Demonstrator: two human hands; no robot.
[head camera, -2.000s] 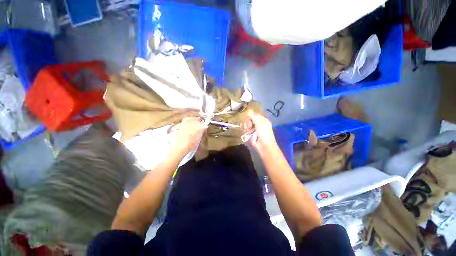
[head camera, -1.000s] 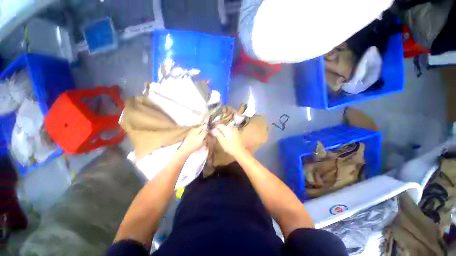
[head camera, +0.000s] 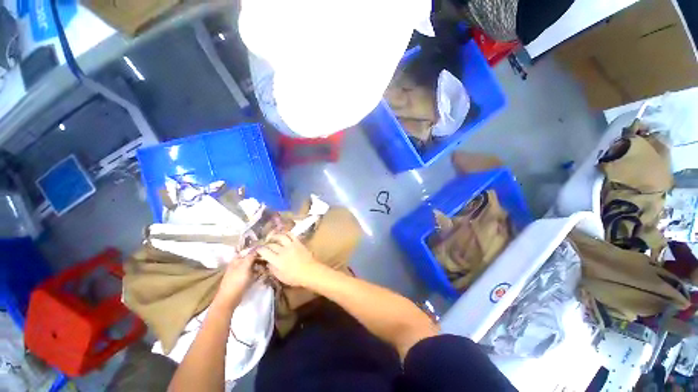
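Note:
A bundle of tan garment pieces (head camera: 172, 287) with white parts (head camera: 251, 329) between its layers is held in front of my body, at the left of centre. It is gathered in the middle and fans out on both sides. My left hand (head camera: 239, 269) grips the gather from the left. My right hand (head camera: 285, 259) is closed on the gather from the right, close beside my left hand. The tie strip is mostly hidden under my fingers.
A blue tote (head camera: 218, 157) with white scraps is behind the bundle. A red stool (head camera: 57, 325) is at the left. Two blue totes with tan pieces (head camera: 471, 245) stand to the right. A white trough (head camera: 474, 295) is at the lower right. A dark looped object (head camera: 380, 202) lies on the floor.
The view has turned, and the bundle now shows lower and further left. My right hand, earlier pulled out to the right with a strip, has come in to the gather beside my left.

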